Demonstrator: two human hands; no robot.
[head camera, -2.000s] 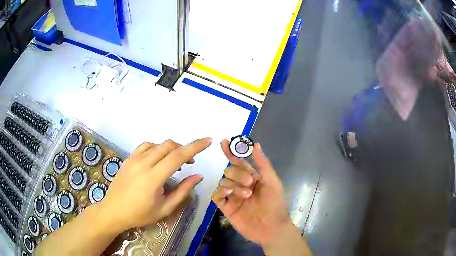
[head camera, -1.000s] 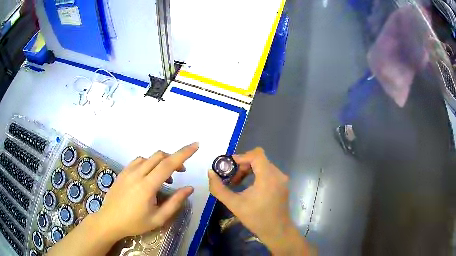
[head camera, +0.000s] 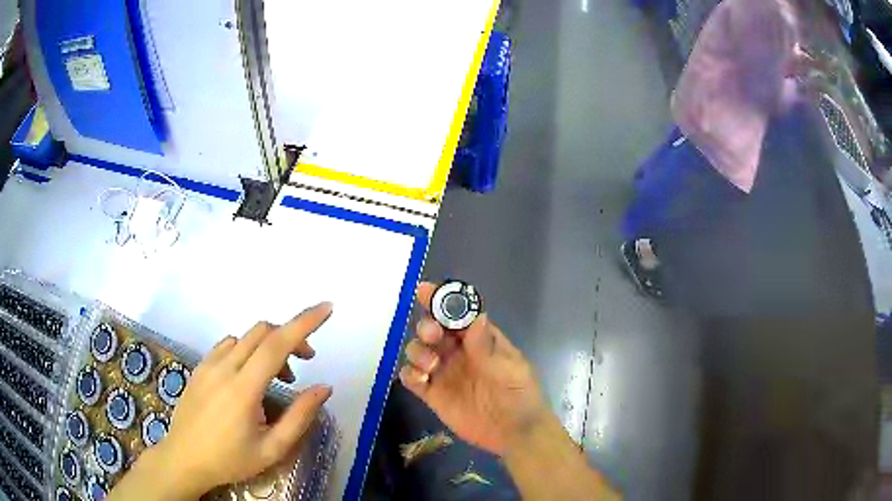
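Observation:
My right hand (head camera: 484, 387) is bare and holds a lens unit (head camera: 456, 305) between thumb and fingers, just past the bench's right edge. The unit's face is up, with a pale ring, a black rim and a grey-blue centre. My left hand (head camera: 230, 401) is bare and empty, thumb and fingers apart, over the right part of the near blister tray (head camera: 328, 431). That tray holds several similar lens units (head camera: 120, 408) in round pockets and is partly hidden by my left hand and forearm.
The far blister tray (head camera: 27, 377) with rows of black rings lies at the left. A white cable with a small box (head camera: 147, 217) lies by the partition. A blue folder (head camera: 98, 73) hangs there. A person in a pink smock (head camera: 734, 88) is on the right, near something blue.
My right hand has turned the lens unit from its dark-rimmed side to its pale-ringed face. The view has shifted, so the bench appears farther left and lower. My left hand stays open.

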